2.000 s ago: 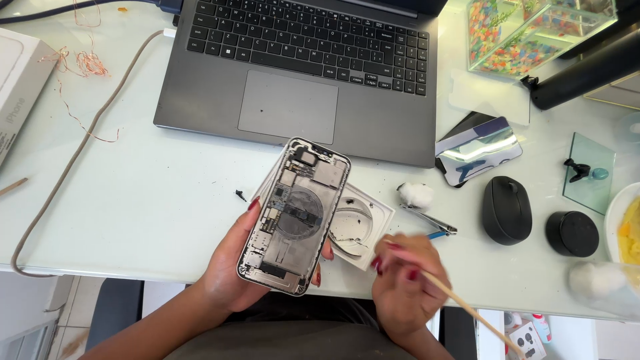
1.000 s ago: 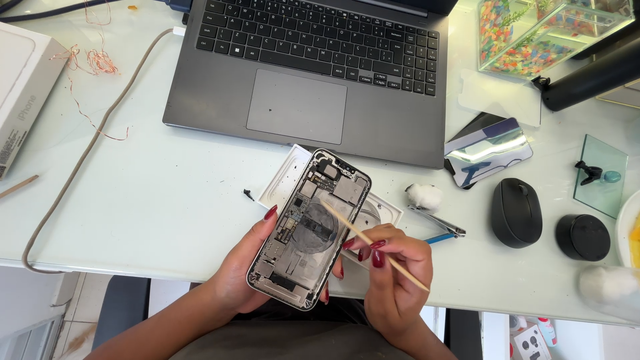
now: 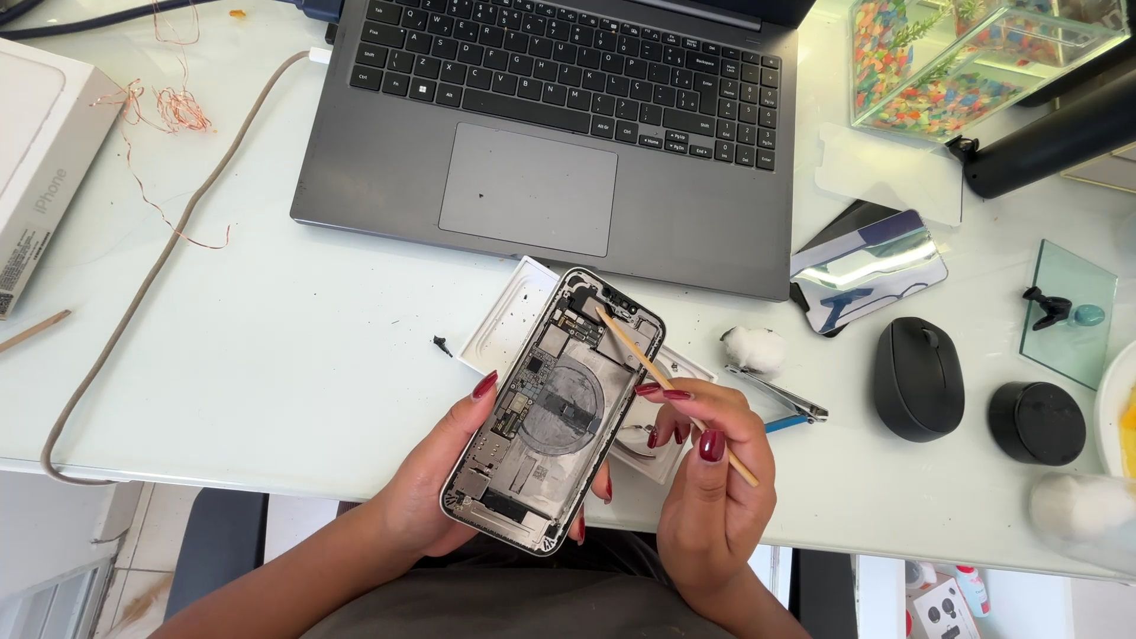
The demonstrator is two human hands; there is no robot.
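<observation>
My left hand (image 3: pixel 453 470) holds an opened smartphone housing (image 3: pixel 559 399) by its long edges, tilted over the table's front edge. Its bare interior shows a circuit board along the left side and a round grey charging coil area in the middle; no battery is seen in it. Between the thumb and fingers of my right hand (image 3: pixel 714 461) is a thin wooden stick (image 3: pixel 657 368), whose tip lies at the upper part of the housing, by the camera area. Beneath the phone, partly hidden, a white box tray (image 3: pixel 510 315) holds small dark bits.
Behind the phone stands an open laptop (image 3: pixel 532 204). Rightward are a cotton ball (image 3: pixel 754 349), a nail clipper (image 3: pixel 781 395), a black mouse (image 3: pixel 919 380), a round black container (image 3: pixel 1037 422) and a glass plate (image 3: pixel 1065 311). A cable (image 3: pixel 169 257), copper wire (image 3: pixel 182 111) and white phone box (image 3: pixel 44 160) lie left.
Two seconds ago my right hand held the stick away from the phone, pointing down and right. Since a second ago, the stick's tip has moved from near the coil up to the housing's top.
</observation>
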